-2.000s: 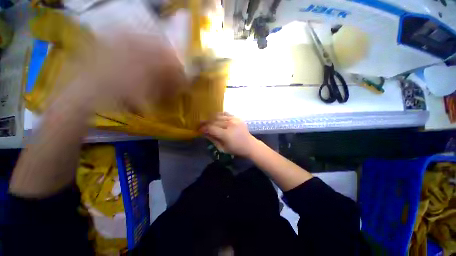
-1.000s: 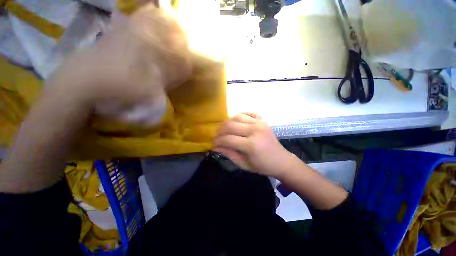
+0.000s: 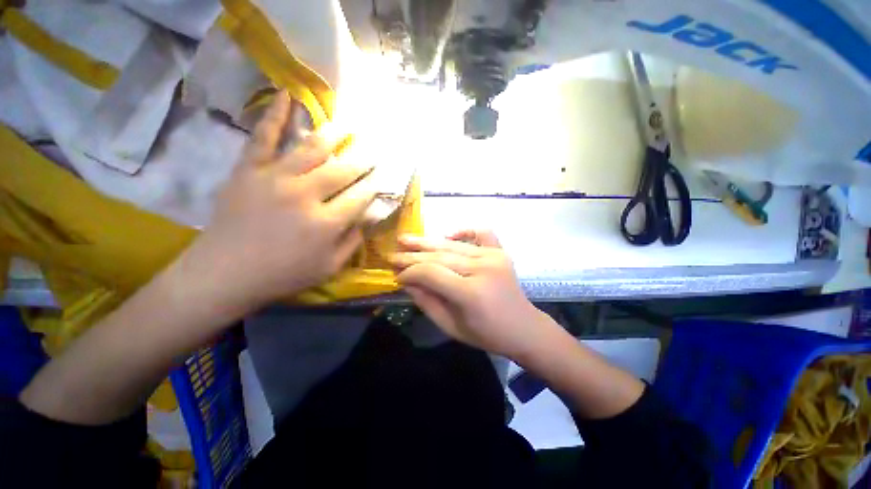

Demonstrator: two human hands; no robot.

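The mustard-yellow garment point(image 3: 115, 234) with its pale inner side point(image 3: 86, 115) lies over the left of the table and under the sewing machine point(image 3: 573, 33). My left hand point(image 3: 291, 215) lies on the garment left of the needle area, fingers spread and pressing the fabric. My right hand point(image 3: 468, 287) pinches the folded yellow edge near the table's front edge. The presser foot and needle are hidden by lamp glare.
Fabric shears point(image 3: 657, 162) and small snips point(image 3: 740, 198) lie right of the needle, beside a cream rounded piece point(image 3: 735, 115). Blue baskets stand below the table at right point(image 3: 721, 392) and left point(image 3: 215, 392). A small dark rectangle point(image 3: 525, 384) is on the shelf.
My left hand was blurred in motion above the garment and now rests on it by the needle area. The pale side is spread wider at left. My right hand keeps holding the edge.
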